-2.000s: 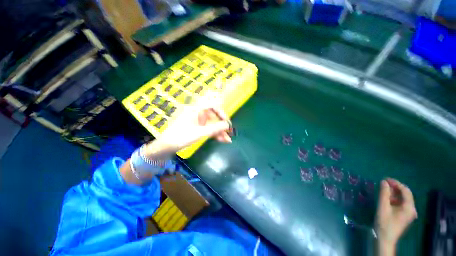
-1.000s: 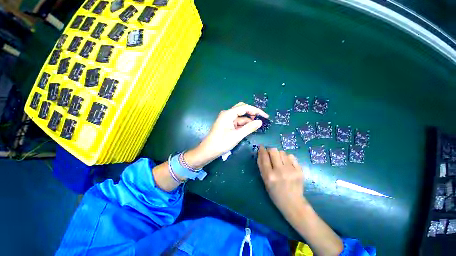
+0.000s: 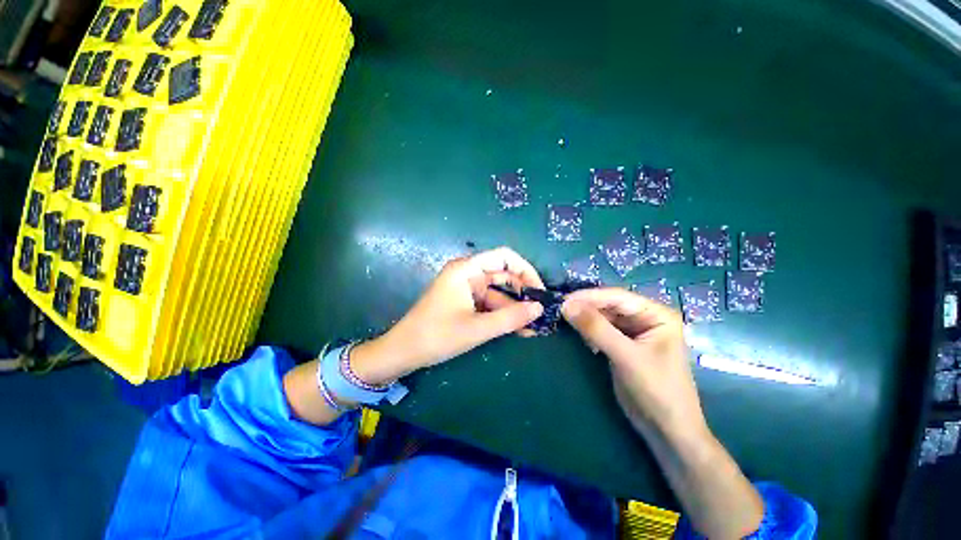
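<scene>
My left hand and my right hand meet in front of me over the green bench. My left thumb and fingers pinch a small black module. My right thumb and fingertip touch its right side; whether they hold a separate small dark part is hidden by the fingers. Several dark purple-black circuit boards lie flat on the bench just beyond and right of my hands. Some are partly covered by my right hand.
A tall stack of yellow trays stands at the left, its top pockets mostly filled with black modules. A black tray with grey pieces is at the right edge. A pale pointed streak lies right of my hands. Yellow trays show below the bench edge.
My right hand has lifted from the bench beside the small dark bits and come up to the module in my left hand. The view has shifted, so the boards and tray stack appear further left.
</scene>
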